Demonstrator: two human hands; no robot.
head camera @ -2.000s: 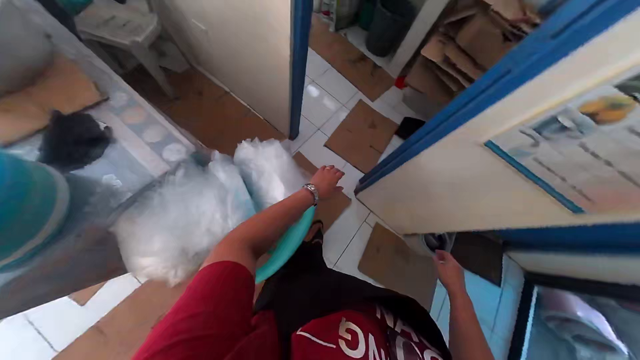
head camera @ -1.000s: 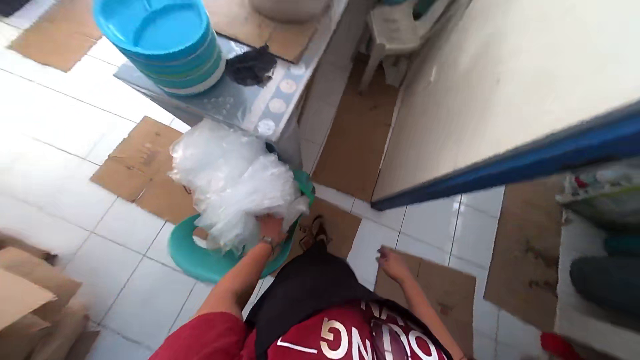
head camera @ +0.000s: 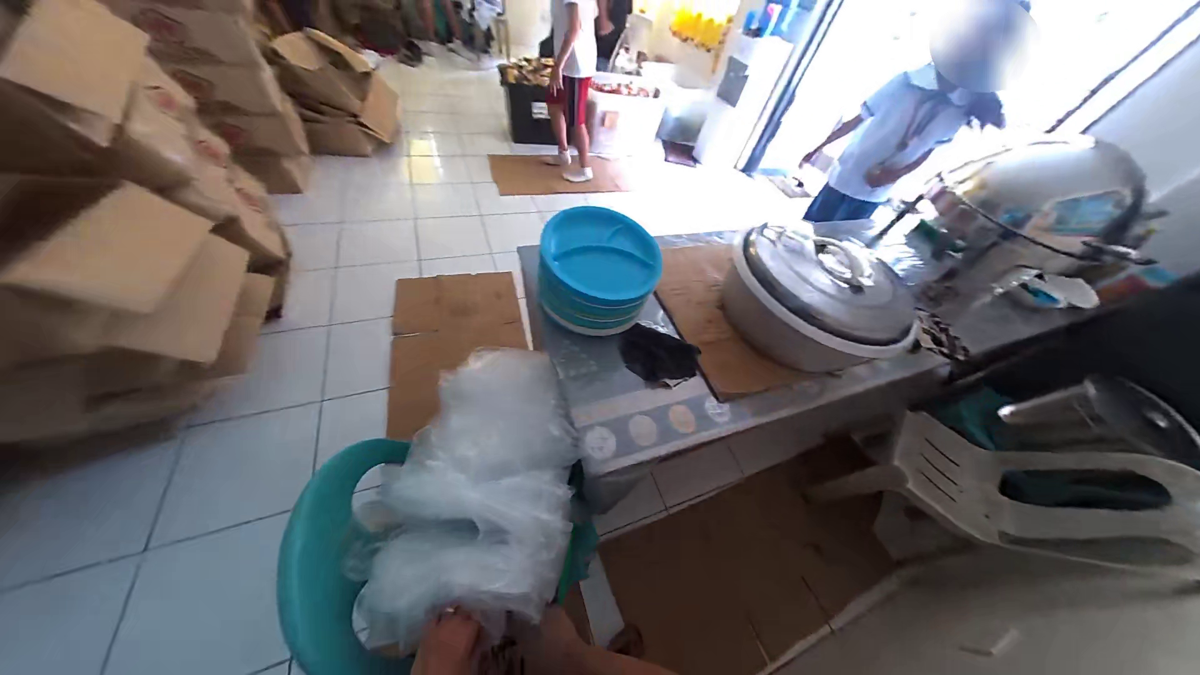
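Note:
A heap of clear plastic bags [head camera: 487,487] fills a teal plastic chair [head camera: 305,553] at the bottom centre. My left hand [head camera: 450,642] touches the lower edge of the heap; its fingers are partly hidden by plastic and blur. Beside it, my right hand [head camera: 544,637] reaches in at the same lower edge, its fingers hidden. A stack of blue divided plates [head camera: 600,258] and a crumpled black plastic bag [head camera: 658,354] rest on the covered table just ahead.
On the table [head camera: 600,422], a large lidded metal pot [head camera: 816,300] stands on cardboard. Stacked cardboard boxes [head camera: 103,281] line the left side. A white plastic chair [head camera: 1012,487] is at the right. One person [head camera: 574,84] stands ahead, another [head camera: 872,141] by the doorway. Cardboard sheets [head camera: 450,347] lie on the tiled floor.
The view has swung from the doorway round to the table and the room beyond. My right hand, held away from the bags in the earlier frames, is now down beside my left at the heap.

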